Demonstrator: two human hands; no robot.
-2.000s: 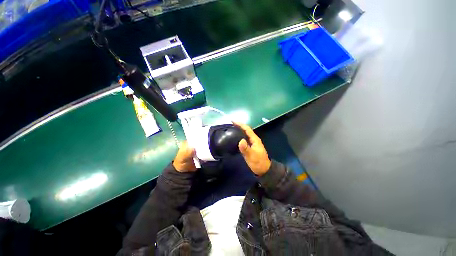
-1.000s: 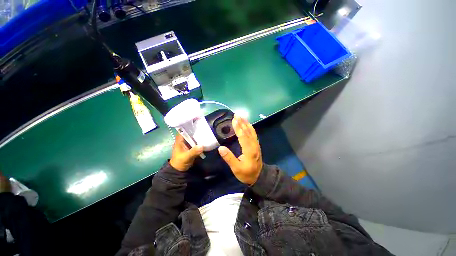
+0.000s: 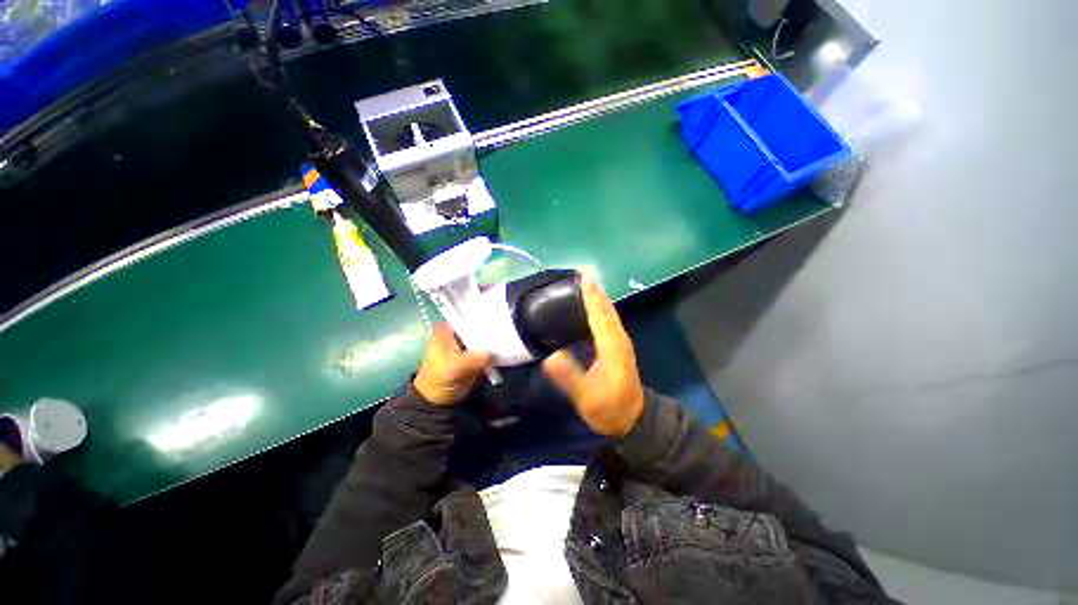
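A white camera body (image 3: pixel 498 327) with a black rounded front housing (image 3: pixel 551 312) is held over the bench's front edge. Its white mounting bracket (image 3: pixel 453 265) points up and left, and a thin white cable arcs behind it. My left hand (image 3: pixel 448 368) grips the white part from the lower left. My right hand (image 3: pixel 609 364) is at the black housing's right side, fingers along its far edge and thumb below it. The black electric screwdriver (image 3: pixel 364 201) hangs just behind the bracket, its lower end near the bracket.
A grey-white screw feeder (image 3: pixel 422 162) stands behind the camera. A white-yellow tube (image 3: pixel 358 262) lies left of it. A blue tray (image 3: pixel 766 144) is at the bench's right end, by the grey wall. Another person's hand and a white unit (image 3: pixel 57 428) are at the far left.
The black housing first showed a smooth dome, then a round lens face, and now a smooth side again. The bracket has tilted. My right hand opened off the housing and has closed in on it again.
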